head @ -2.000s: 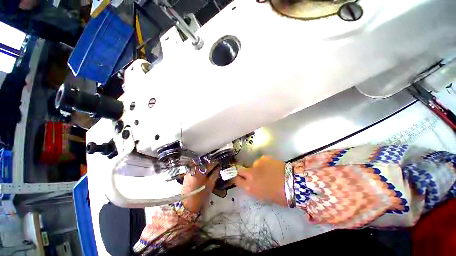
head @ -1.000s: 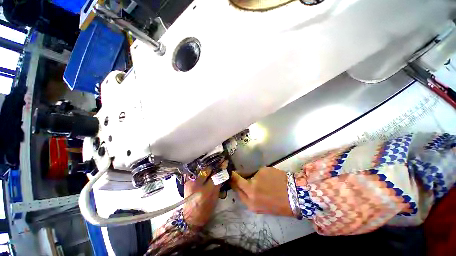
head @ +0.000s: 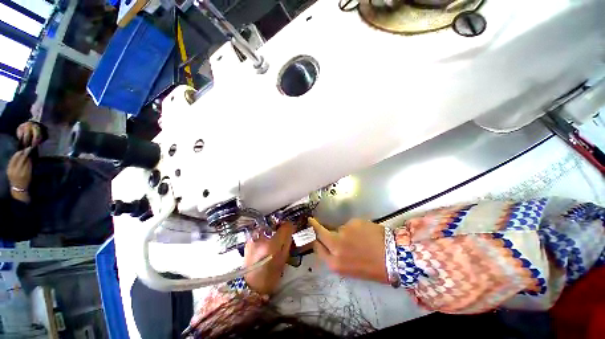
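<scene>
The white sewing machine point(head: 385, 86) spans the view, a bright lamp spot beside its presser foot area point(head: 298, 210). A small dark workpiece point(head: 297, 253) shows in part between my hands below the needle area. My left hand point(head: 268, 259) is bare, with its fingertips at the workpiece, partly behind the curved pale guard point(head: 166, 281). My right hand point(head: 355, 248) is bare, with its index finger stretched to the needle area beside a small white tab point(head: 304, 237). Whether the right fingers grip the workpiece is hidden.
Snips with red-and-dark handles point(head: 584, 147) lie right of the silver bed plate point(head: 431, 175). Flat black panels point(head: 159, 311) lie at the table's left. A blue bin point(head: 129, 66) stands behind the machine. Another person's hands point(head: 23, 155) show at the far left. Dark hair strands cross the bottom.
The view has shifted, moving the machine in the picture. Another person's hands have come into view at the far left. My hands stay at the needle area, with the right index finger stretched out more.
</scene>
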